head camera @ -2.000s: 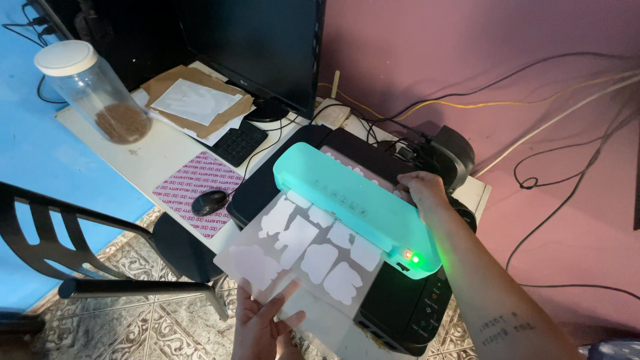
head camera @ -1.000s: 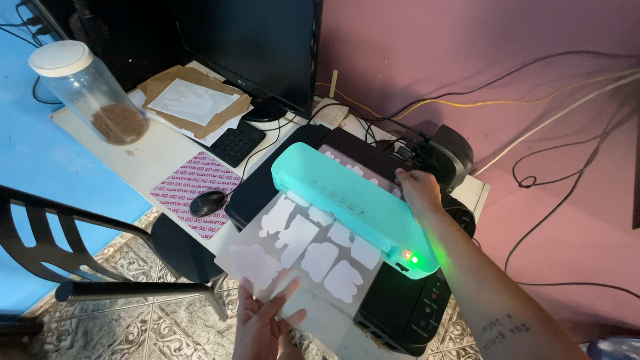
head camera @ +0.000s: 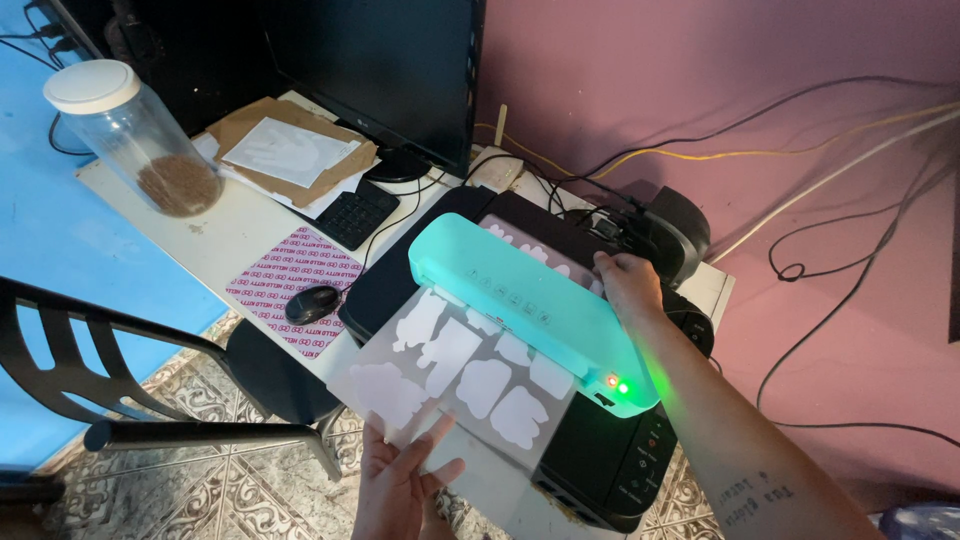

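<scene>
A turquoise laminator (head camera: 525,315) with a red and a green light lit lies on top of a black printer (head camera: 592,457). Through it runs a translucent laminating pouch (head camera: 450,375) holding white cut-out paper shapes, one part in front, another behind. My left hand (head camera: 409,465) has its thumb and fingers at the pouch's near left corner. At the far side of the laminator, my right hand (head camera: 630,285) rests near its back edge and the emerging pouch; whether its fingertips hold the sheet cannot be told.
The white desk (head camera: 180,247) carries a jar (head camera: 142,142) with brown contents, papers with cardboard (head camera: 300,150), a black keyboard (head camera: 356,214), a mouse (head camera: 313,304) on a patterned pad (head camera: 289,277) and a monitor (head camera: 375,67). Cables (head camera: 720,150) run along the wall. A black chair (head camera: 165,375) stands left.
Slightly more of the pouch shows behind the laminator than two seconds ago. Both hands stay in about the same places.
</scene>
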